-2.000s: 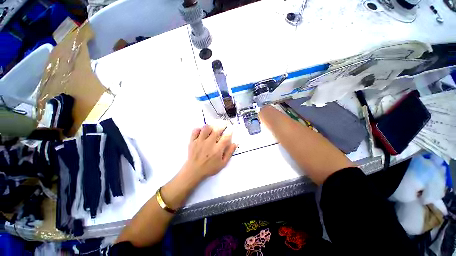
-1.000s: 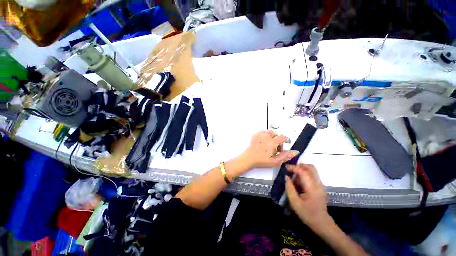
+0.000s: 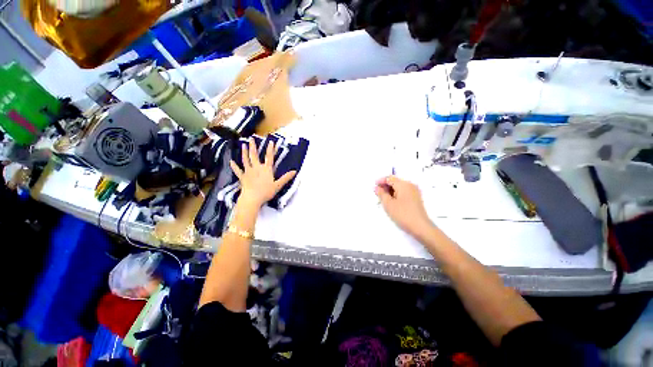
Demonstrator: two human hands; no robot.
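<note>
My left hand point(image 3: 259, 174) lies palm down with fingers spread on the navy strips with white edges point(image 3: 295, 166), fanned at the left of the table. It covers part of them. My right hand point(image 3: 402, 203) is over the white table point(image 3: 344, 143), left of and nearer than the needle area. Its fingers are curled together, and no cloth shows in them. The white sewing machine point(image 3: 447, 123) with a blue stripe stands at the right. Its presser foot area point(image 3: 447, 159) shows no navy strip.
A grey flat piece point(image 3: 551, 204) lies right of the needle over yellow-green tools point(image 3: 521, 199). A dark phone point(image 3: 636, 240) is at the far right. At the left are a grey round-grilled box point(image 3: 118, 143), a green bottle point(image 3: 172, 100), dark scraps point(image 3: 168, 175) and brown cardboard point(image 3: 268, 89).
My left hand has moved left from the dark strip in front of me onto the fanned strips. My right hand has moved up and left; the strip is gone from between the hands.
</note>
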